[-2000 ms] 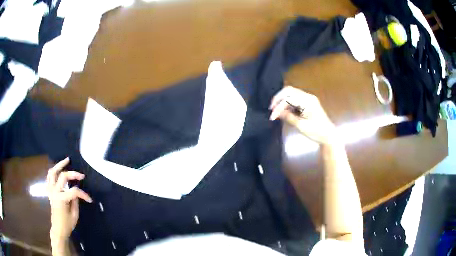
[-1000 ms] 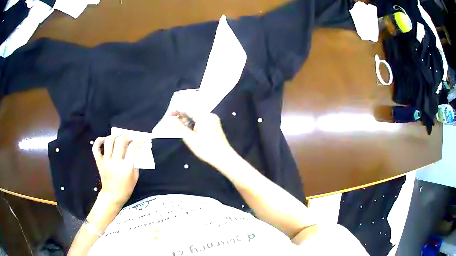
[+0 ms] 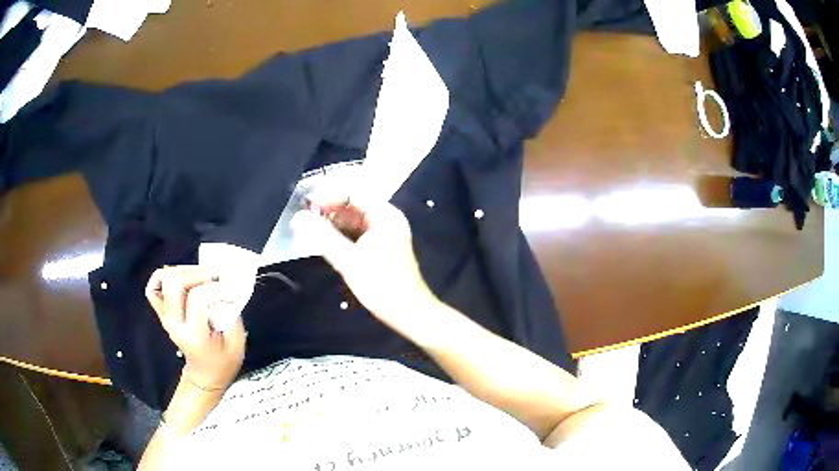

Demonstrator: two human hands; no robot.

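Observation:
A black top (image 3: 230, 138) with small white marks lies across the table. Its white collar (image 3: 411, 106) stands out pointed on the right side and runs down between my hands. My left hand (image 3: 201, 317) pinches the folded left end of the collar. My right hand (image 3: 368, 253) holds the middle of the collar between thumb and fingers. A small dark item shows in the right palm; it is too blurred to name. A fine curved strand shows just right of my left hand.
The brown table (image 3: 635, 267) has a curved yellowish edge. At right lie a white ring (image 3: 711, 110), a dark thread cone (image 3: 756, 192), a bottle with a yellow-green cap (image 3: 743, 18) and a black garment pile (image 3: 759, 110). White pieces lie at upper left.
My hands came in from both sides of the collar and took hold of it. Since one second ago, the left end has been folded more and my left hand has shifted slightly left and down.

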